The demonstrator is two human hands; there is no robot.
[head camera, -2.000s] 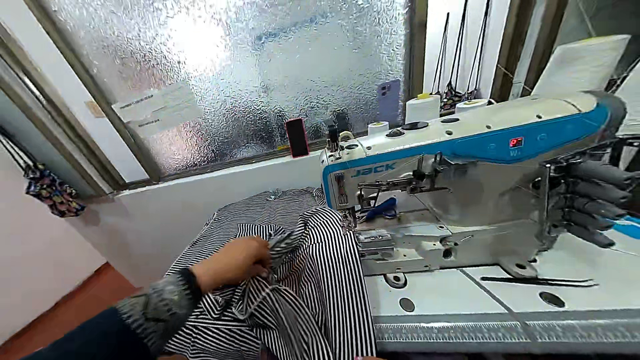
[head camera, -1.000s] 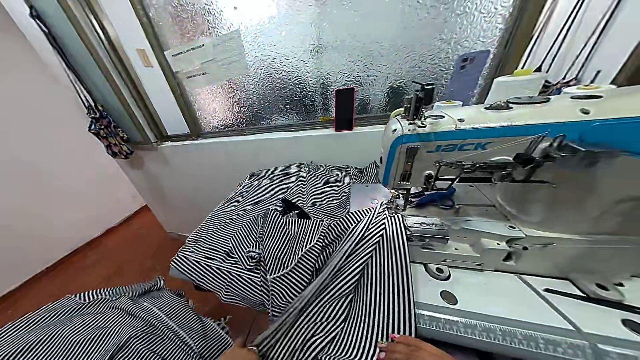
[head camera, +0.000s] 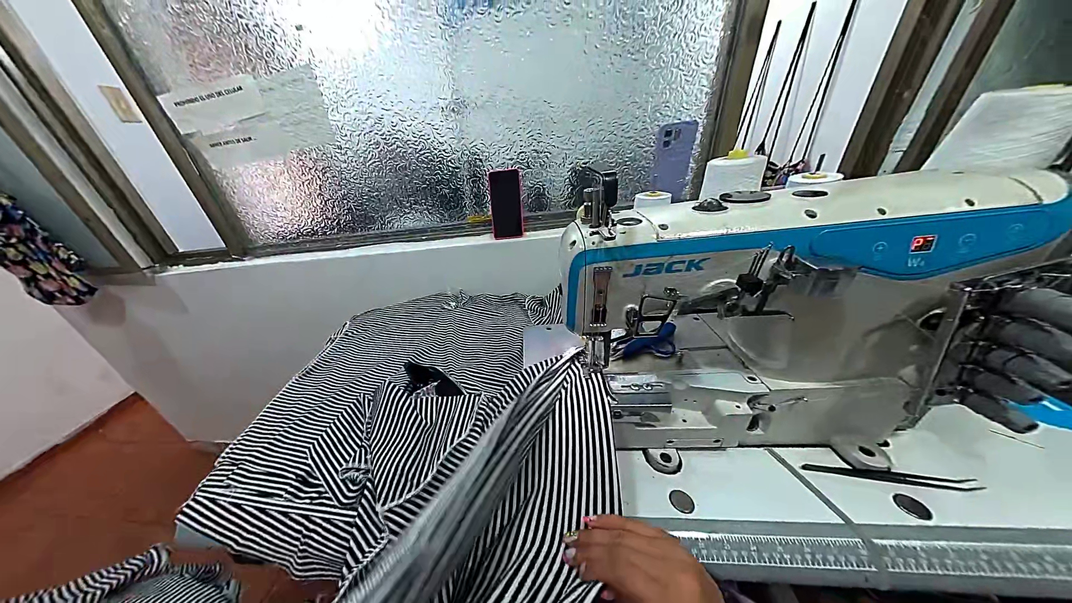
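Note:
Black-and-white striped knit fabric (head camera: 419, 435) lies in folds left of a white and blue Jack industrial sewing machine (head camera: 720, 335). One edge runs up to the machine's needle and presser foot area (head camera: 596, 352), where a blurred fold slants down toward the lower left. At the bottom centre, my right hand (head camera: 641, 557) rests with its fingertips on the fabric's right part, near the table's front edge; whether it pinches the cloth cannot be told. My left hand is out of view. Blue-handled snips (head camera: 649, 342) lie behind the needle area.
Black tweezers (head camera: 892, 477) lie on the white table, behind a measuring tape (head camera: 779, 553) along its front edge. A phone (head camera: 505, 203) stands on the window ledge; another phone (head camera: 674, 155) is farther right. Thread cones (head camera: 734, 176) stand behind the machine. More striped fabric (head camera: 134, 578) is at lower left.
One second ago both hands were at the bottom edge; now the left is out of view and more of the right shows. The fold leading to the needle has lifted and blurred.

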